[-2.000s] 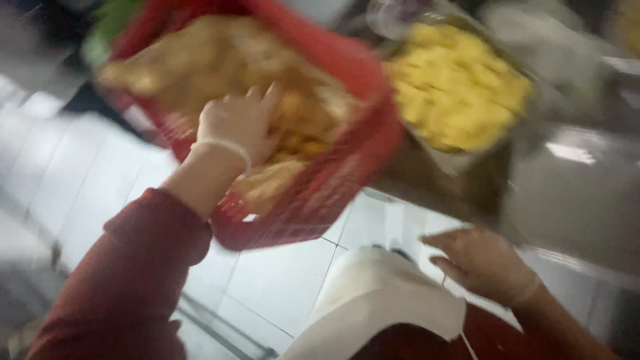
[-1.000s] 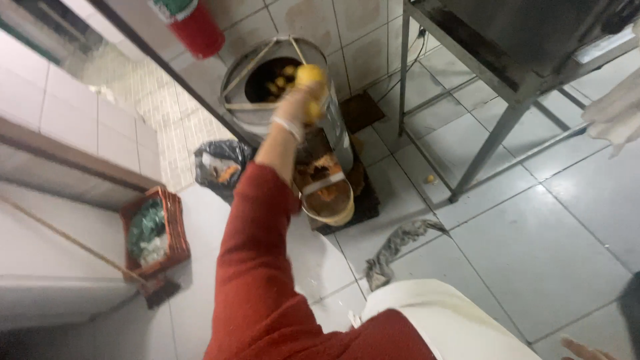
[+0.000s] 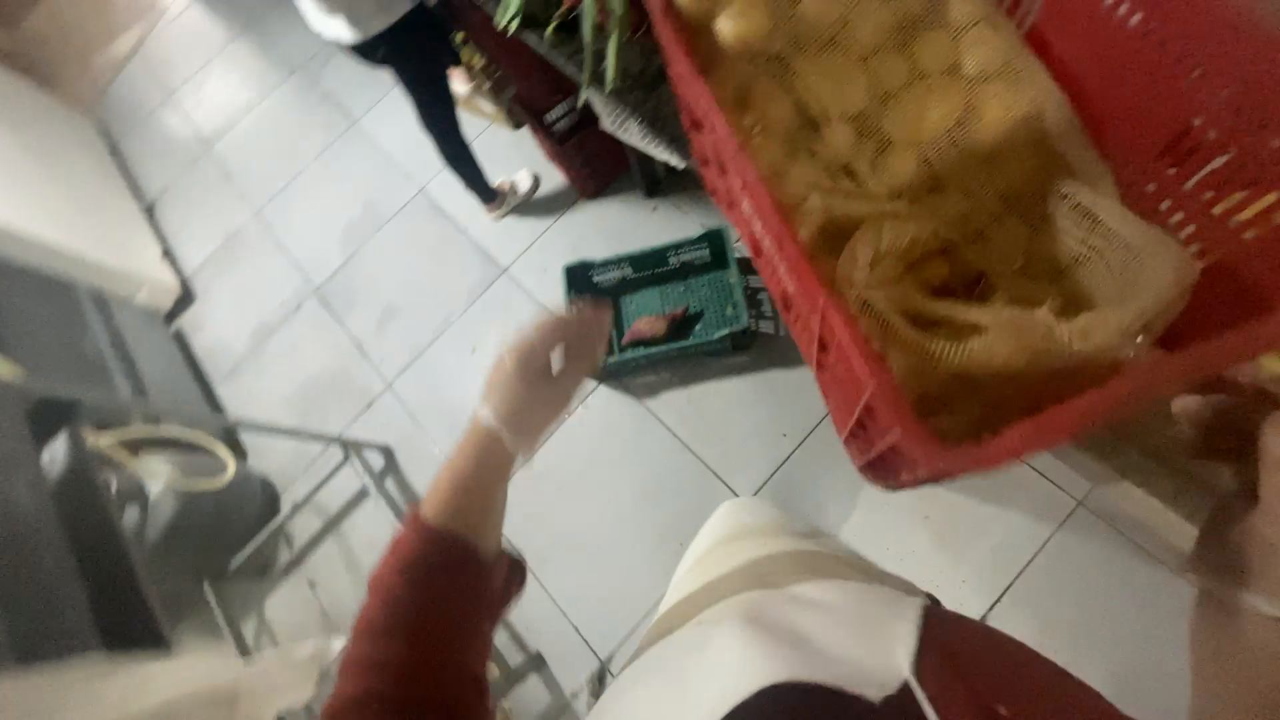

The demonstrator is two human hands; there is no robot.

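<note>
My left hand [image 3: 548,375], in a thin clear glove and blurred by motion, hangs over the floor left of the red crate, with fingers slightly bent and nothing seen in it. The red plastic crate [image 3: 860,440] stands at the upper right. Inside lies a mesh sack [image 3: 930,120] of yellowish round produce, probably potatoes, its gathered mouth toward me. At the right edge, my right hand [image 3: 1235,450] is close below the crate's corner. It is dim and partly cut off, so I cannot tell whether it holds anything.
On the tiled floor sits a green plastic crate [image 3: 655,300] with a reddish root vegetable [image 3: 655,325] in it. A person [image 3: 430,90] walks at the upper left, near green leaves [image 3: 600,40]. A metal frame [image 3: 370,470] and a grey bin [image 3: 210,510] stand at lower left.
The view has swung away from the large round bin. My left hand, which held something yellow over that bin, now appears empty beside the red crate.
</note>
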